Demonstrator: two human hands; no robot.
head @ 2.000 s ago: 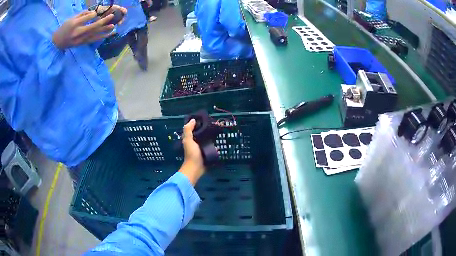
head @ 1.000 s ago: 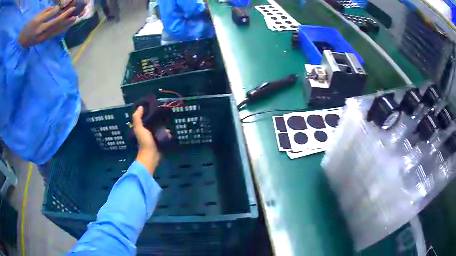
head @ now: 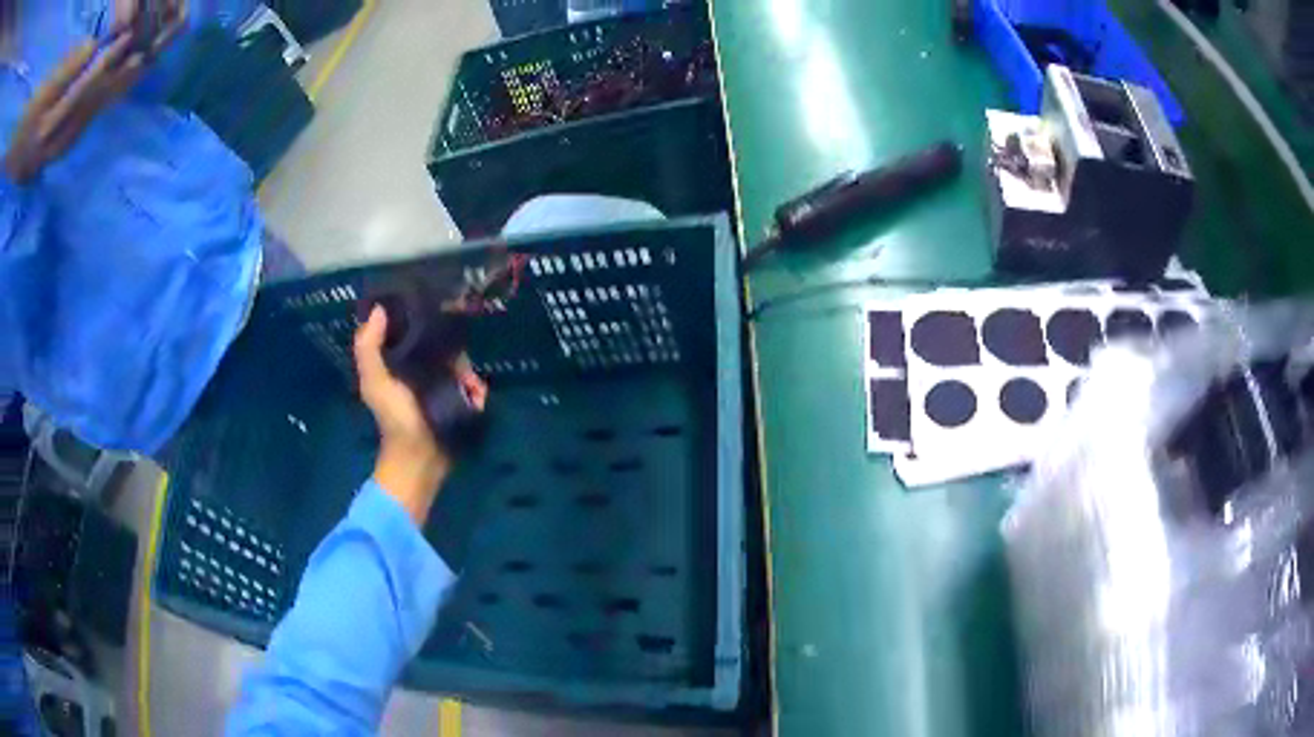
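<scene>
My left hand (head: 411, 403) reaches in from the lower left in a blue sleeve. It is closed around dark blower fans (head: 418, 324), held over the large dark green crate (head: 742, 475). The thumb lies on the left of the dark housing and fingertips show at its right. Thin red wires stick out at the top right. The fans are blurred, and I cannot tell their exact number. The crate's slotted floor shows under the hand. My right hand is not in view.
On the green bench (head: 879, 576) right of the crate lie a black screwdriver (head: 865, 195), black-pad sheets (head: 951, 449), a metal block (head: 1095, 187), a blue bin (head: 1059, 36) and clear trays (head: 1153, 576). Another crate (head: 584, 180) with wired parts stands ahead. A blue-smocked person (head: 123, 274) is left.
The view has shifted and tilted down, showing more of the crate floor. My left hand still holds the dark fans over the crate. A light blue rounded shape now shows behind the crate.
</scene>
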